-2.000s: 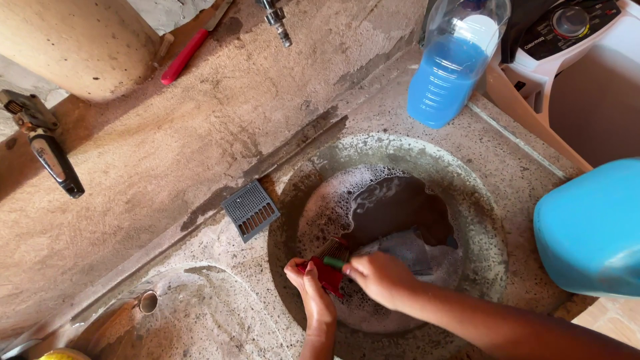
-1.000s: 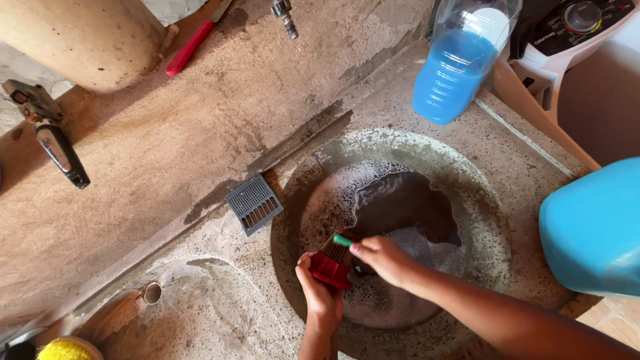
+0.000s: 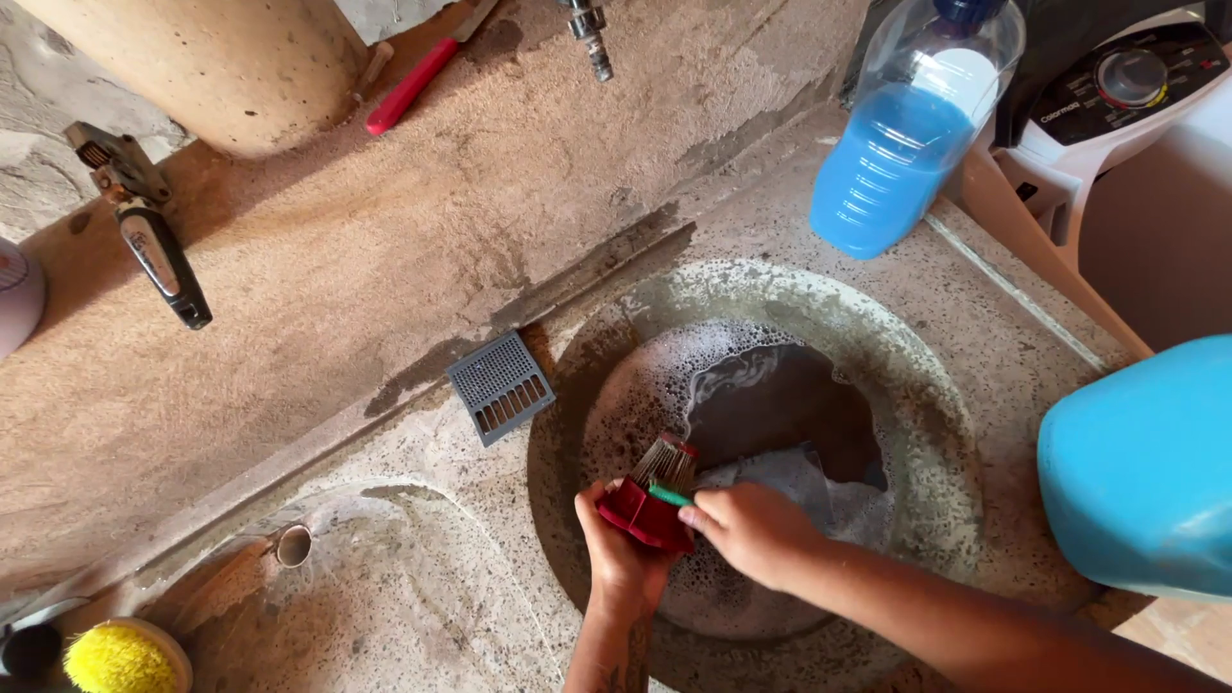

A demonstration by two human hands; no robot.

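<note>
My left hand (image 3: 624, 558) grips a red plastic piece (image 3: 643, 515) with a grille of thin pale ribs or bristles at its upper end; its exact kind is unclear. My right hand (image 3: 756, 529) pinches a small brush with a green end (image 3: 670, 494) against the red piece. Both hands are over a round concrete basin (image 3: 938, 414) holding dark, soapy water (image 3: 780, 404). Greyish cloth or a similar item lies partly under the suds (image 3: 770, 476) beside my right hand. A grey perforated plastic piece (image 3: 500, 385) rests at the basin's left rim.
A bottle of blue liquid (image 3: 871, 164) stands behind the basin, near a washing machine panel (image 3: 1126, 82). A blue container (image 3: 1141, 467) is at the right. A red-handled knife (image 3: 414, 85), a black-handled tool (image 3: 159, 260), a tap (image 3: 589, 38), a drain pipe (image 3: 294, 546) and a yellow brush (image 3: 120, 659) lie around.
The red piece has been turned in my left hand, its ribbed end now showing upward. My right hand has shifted the green end down along it.
</note>
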